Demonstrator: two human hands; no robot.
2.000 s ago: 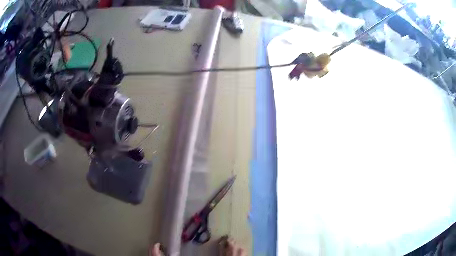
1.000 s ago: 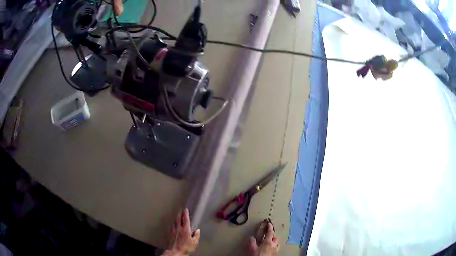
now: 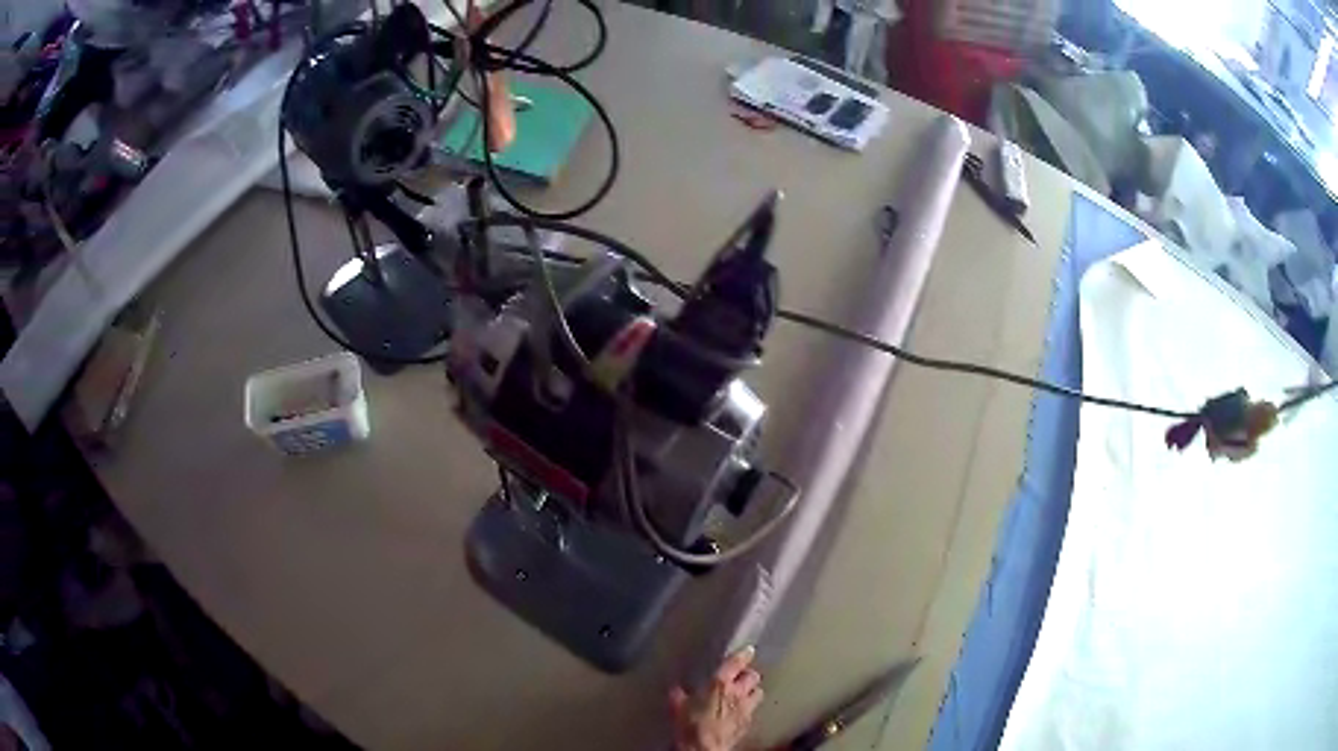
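Observation:
My left hand [image 3: 719, 704] is at the bottom edge, its fingertips at the near end of a long pinkish-grey roll [image 3: 866, 360]. Whether it grips the roll is unclear. My right hand is out of the picture. The shears [image 3: 858, 709] lie right of my left hand, their blades pointing up and right, handles cut off. A straight-knife cutting machine [image 3: 616, 396] stands upright on its grey base plate just left of the roll. On the right, a white paper marker [image 3: 1189, 587] covers light blue fabric [image 3: 1013, 587], whose edge shows.
A second machine [image 3: 382, 132] with looped black cords stands behind left. A white tub [image 3: 308, 404] holds small items. A green pad [image 3: 550, 129], a white box [image 3: 810, 103] and a dark pointed tool [image 3: 1001, 198] lie farther back. A cord with a wrapped joint [image 3: 1230, 426] crosses above the marker.
The view has swung left, so things sit farther right and lower. My right hand and the shears' handles have left the picture. My left hand is now at the roll's end.

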